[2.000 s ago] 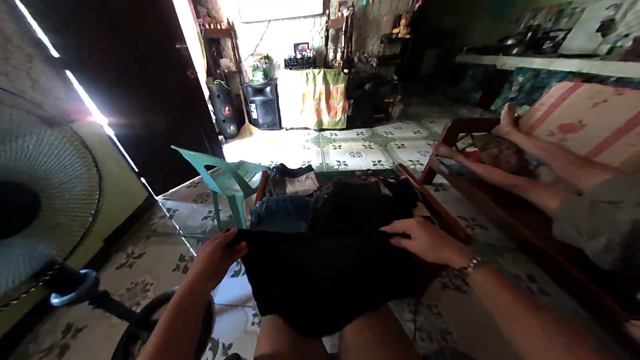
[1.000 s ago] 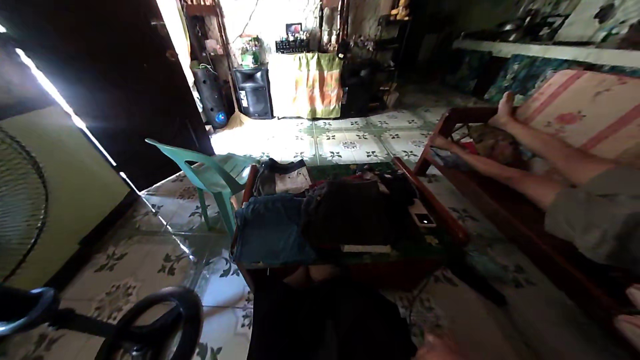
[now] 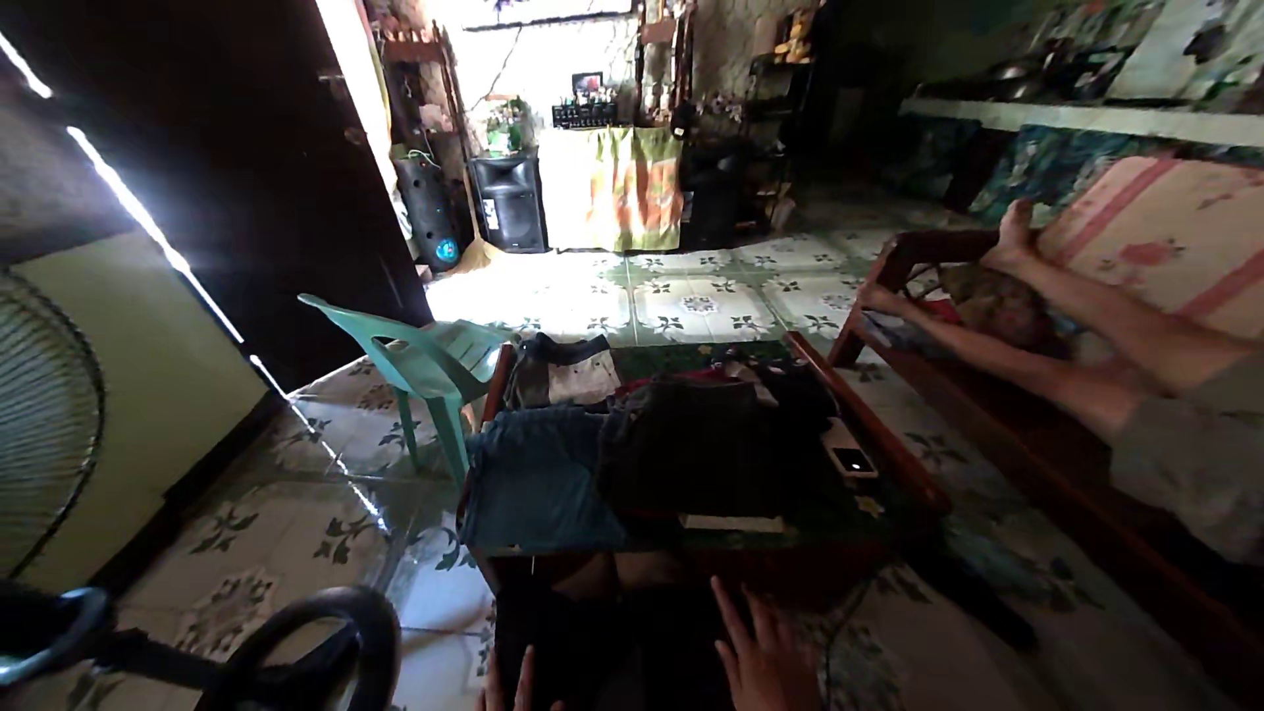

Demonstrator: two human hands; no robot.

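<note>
A black cloth garment (image 3: pixel 602 642) lies across my lap at the bottom centre. My left hand (image 3: pixel 518 686) shows only its fingers at the lower edge, spread over the dark cloth. My right hand (image 3: pixel 765 647) rests at the cloth's right side, palm down with its fingers apart. In front of my knees, folded blue denim (image 3: pixel 538 474) lies on a low wooden table (image 3: pixel 913 489), beside a dark folded garment (image 3: pixel 701 449). Behind the denim is a folded garment with a pale patch (image 3: pixel 583 380). A phone (image 3: pixel 851 461) lies near the table's right edge.
A green plastic chair (image 3: pixel 444 370) stands left of the table. At the left are a fan (image 3: pixel 44 425) and a round black base (image 3: pixel 306 657). A person's bare legs (image 3: pixel 1066 336) rest along a wooden bench (image 3: pixel 987 444) at the right. A speaker (image 3: pixel 511 202) stands farther back.
Two seconds ago both my hands held the black cloth raised in front of the table; now it lies low on my lap with my hands spread over it.
</note>
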